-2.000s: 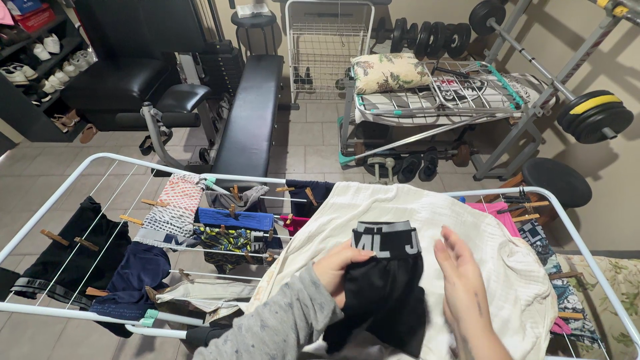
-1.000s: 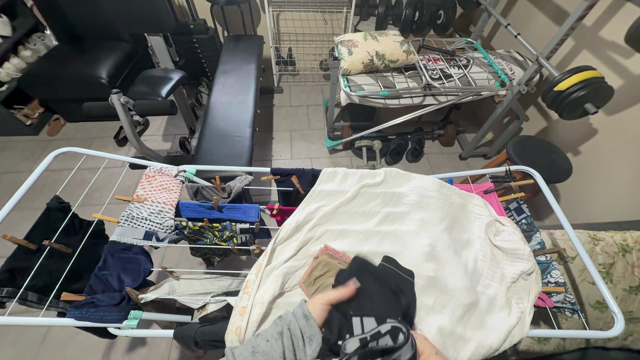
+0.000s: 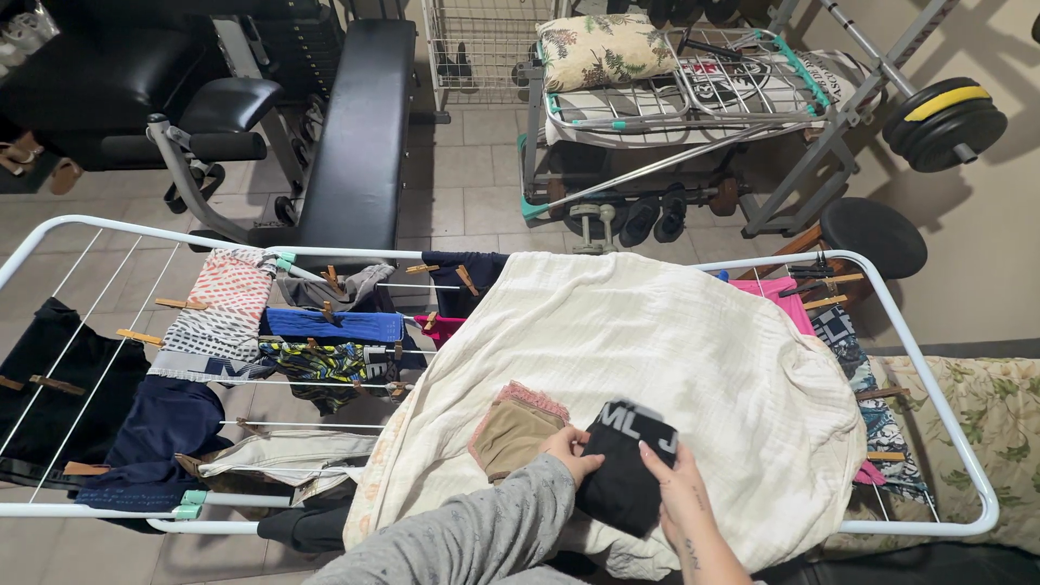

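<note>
Black underwear with a lettered waistband, folded into a compact shape, is held between both hands above a white cloth. My left hand grips its left edge. On its right side, my right hand pinches it with the thumb on top near the waistband. Beside my left hand, a folded tan garment with pink lace trim lies on the white cloth. That cloth is spread over a white drying rack.
Clothes hang from wooden pegs on the rack, including a blue garment and navy one. Behind stand a black weight bench, a folded rack with a patterned cushion, a barbell and a round stool.
The black underwear, hanging long two seconds ago, is now folded small. Its lettered waistband faces up again after being turned away one second ago. The tan garment now shows more fully.
</note>
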